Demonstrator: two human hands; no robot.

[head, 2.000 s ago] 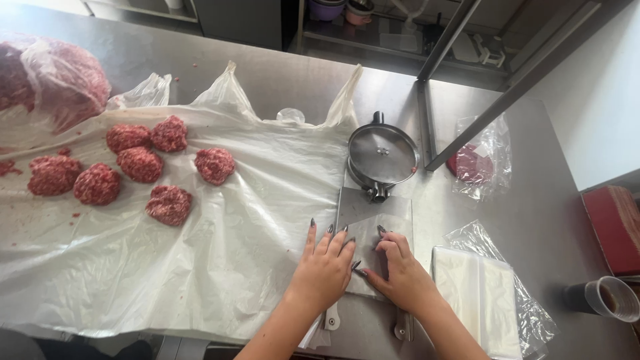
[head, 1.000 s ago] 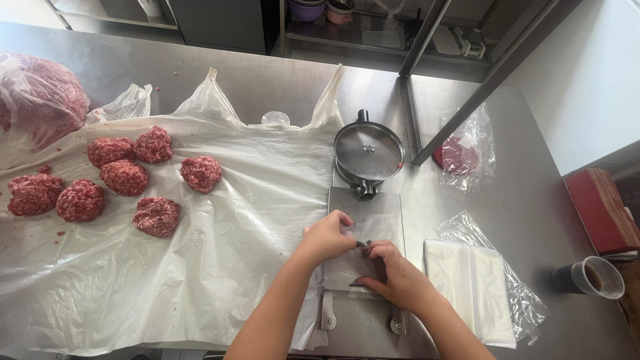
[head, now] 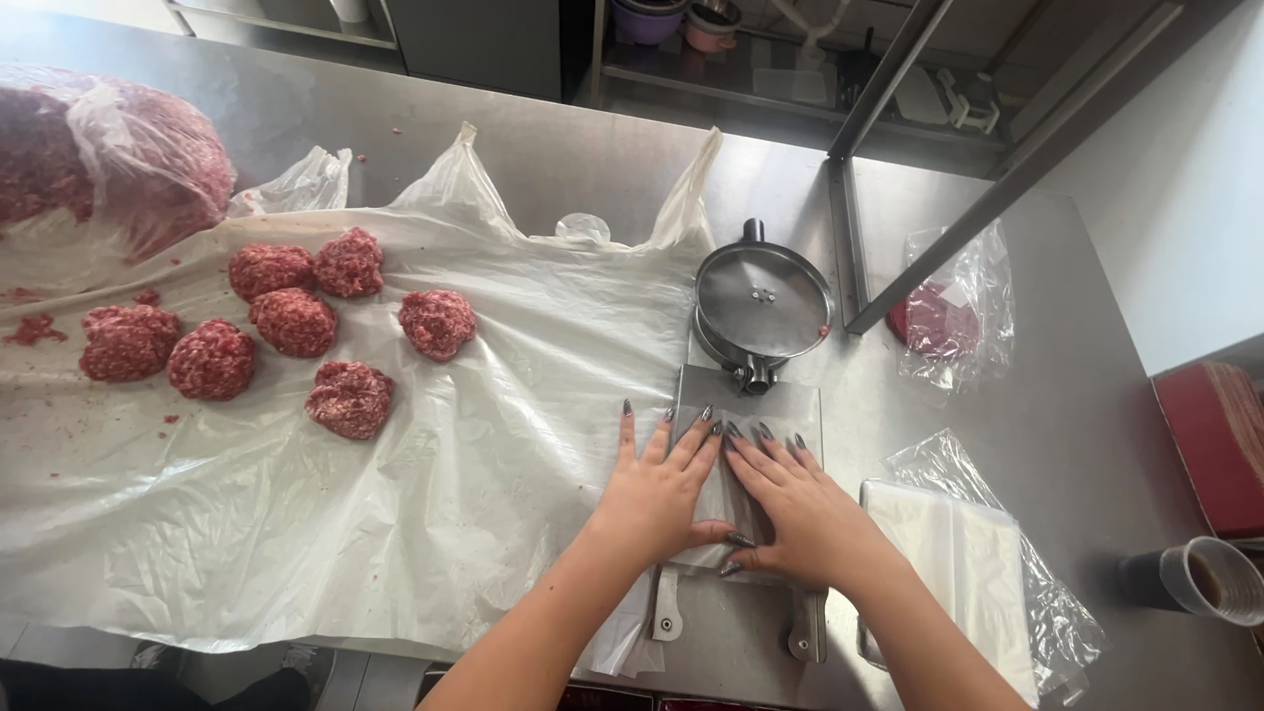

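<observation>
Both palms face down on a thin clear plastic sheet (head: 713,509) that lies over the flat metal base of a burger press (head: 691,380). My left hand (head: 662,489) has its fingers spread, the outer ones reaching past the base's left edge onto white plastic. Beside it, my right hand (head: 795,499) lies with spread fingers on the sheet's right part; the two thumbs almost meet. Beyond the fingertips is the press's round metal lid (head: 763,298), swung back. Several balls of ground meat (head: 353,400) rest on the white plastic sheeting (head: 474,494) to the left.
A large bagged mass of ground meat (head: 148,148) sits at the back left. On the right are a stack of clear plastic sheets (head: 948,573), a wrapped red patty (head: 938,318), a plastic cup of dark liquid (head: 1200,583) and a metal frame (head: 844,237) standing on the steel table.
My hands were close together with fingers bent over the plastic sheet a second ago; now they lie flat and spread on it. The meat balls have not moved.
</observation>
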